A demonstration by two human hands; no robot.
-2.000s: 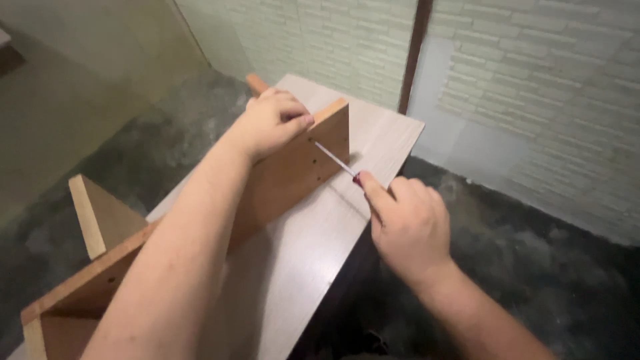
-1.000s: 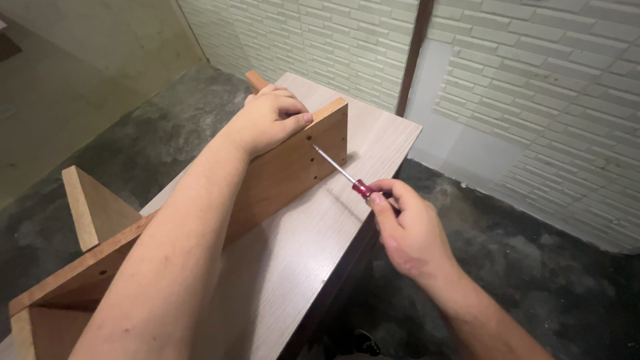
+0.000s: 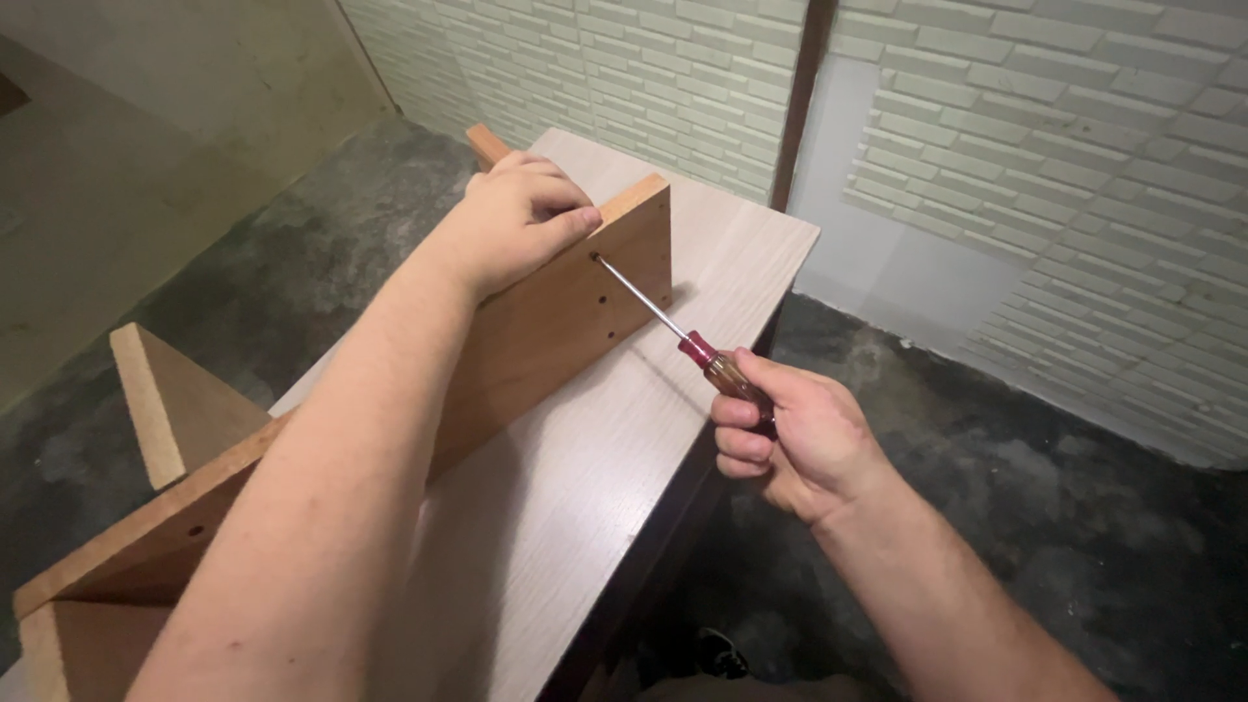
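Note:
A long wooden board (image 3: 546,341) stands on edge on a pale wood-grain tabletop (image 3: 585,468), with several dark screw holes or screw heads near its far end. Over the board's top edge lies my left hand (image 3: 531,219), gripping it; the fingertips behind are hidden. My right hand (image 3: 790,429) holds a screwdriver (image 3: 731,375) by its ribbed, red-collared handle. The screwdriver's tip meets the uppermost dark spot in the row, just below my left thumb. Other wooden pieces join the board behind my left forearm and at the lower left.
A wooden piece (image 3: 190,405) juts out at the left, and the end of another (image 3: 486,146) shows beyond my left hand. Brick-textured wall panels (image 3: 1053,146) rise behind the table. Dark floor (image 3: 936,419) lies to the right, with part of a shoe (image 3: 720,651) low down.
My right hand has shifted its grip on the screwdriver, and more of the handle shows than two seconds ago. The left hand keeps its place on the board.

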